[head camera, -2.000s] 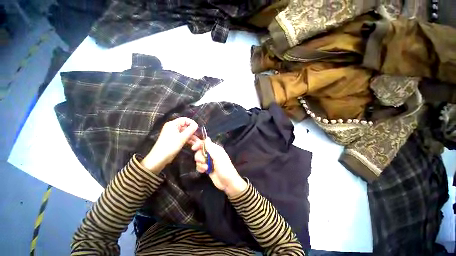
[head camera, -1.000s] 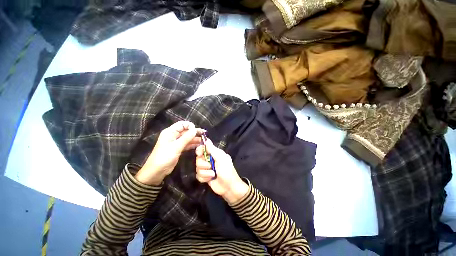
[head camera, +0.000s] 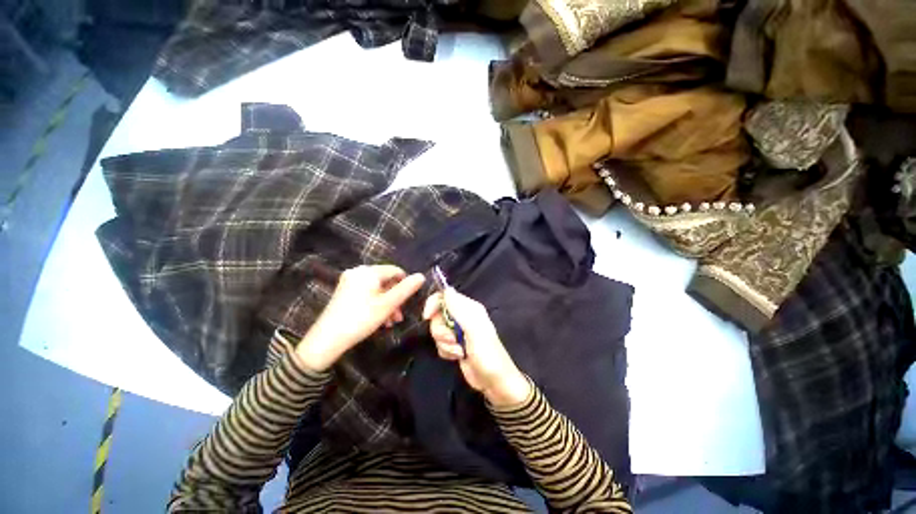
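A dark plaid garment (head camera: 226, 216) lies spread on the white table, joined to plain dark cloth (head camera: 562, 341) on its right side. My right hand (head camera: 470, 336) is closed around a small tool with a blue part and a thin metal tip (head camera: 442, 281), likely thread snips, pointing up and left. My left hand (head camera: 367, 306) is left of it over the plaid, thumb and forefinger together near the tool's tip. Whether the left fingertips pinch cloth or thread is too small to tell.
The white table (head camera: 693, 422) has a curved edge. Brown garments (head camera: 643, 141) with patterned trim and pearly dots are piled at upper right. More plaid cloth lies at the far edge (head camera: 261, 40) and at right (head camera: 834, 371). Blue-grey floor with striped tape (head camera: 103, 452) shows at left.
Both hands have moved a little to the right over the garment, with the tool still in my right hand. The view has shifted slightly.
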